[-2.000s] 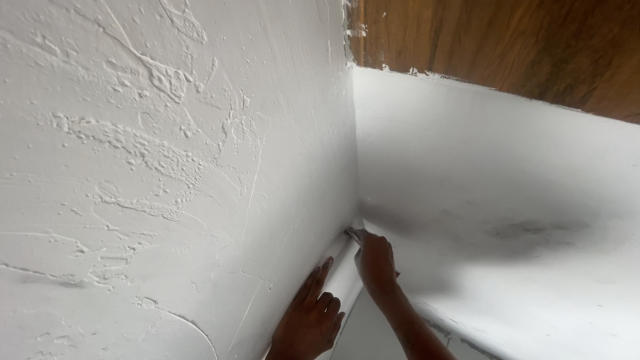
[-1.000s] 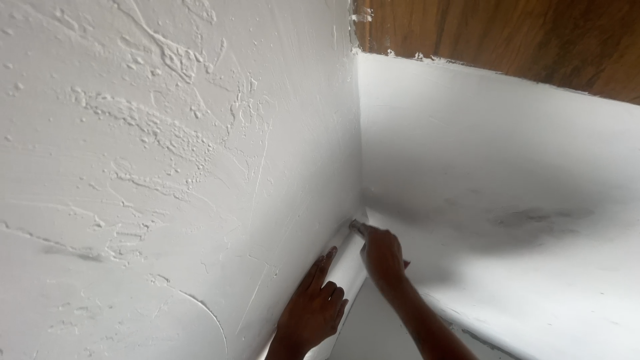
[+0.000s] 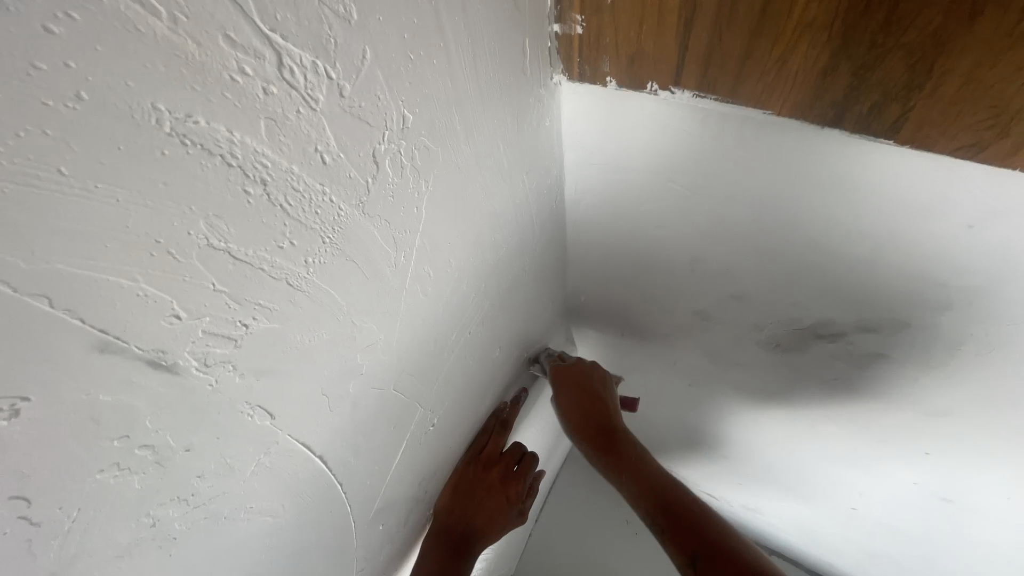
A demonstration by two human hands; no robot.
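Note:
My right hand [image 3: 588,400] grips a small tool, perhaps a putty knife or scraper; its metal part [image 3: 544,362] meets the corner of the walls, and a dark red handle end [image 3: 630,404] sticks out behind the hand. Most of the tool is hidden by my fingers. My left hand [image 3: 488,480] lies lower and to the left, its extended fingers pressed on a white strip or molding [image 3: 548,424] along the rough white wall [image 3: 240,264]. Nothing is seen held in the left hand.
A smoother white wall [image 3: 760,208], darkly smudged, adjoins the rough wall at an inside corner. Above it is a brown wood panel [image 3: 800,64] with white paint or plaster along its edge. A grey flat surface [image 3: 592,512] shows between my forearms.
My right hand has turned a little at the corner, and the tool's red end now shows behind it. The left hand stays pressed on the strip.

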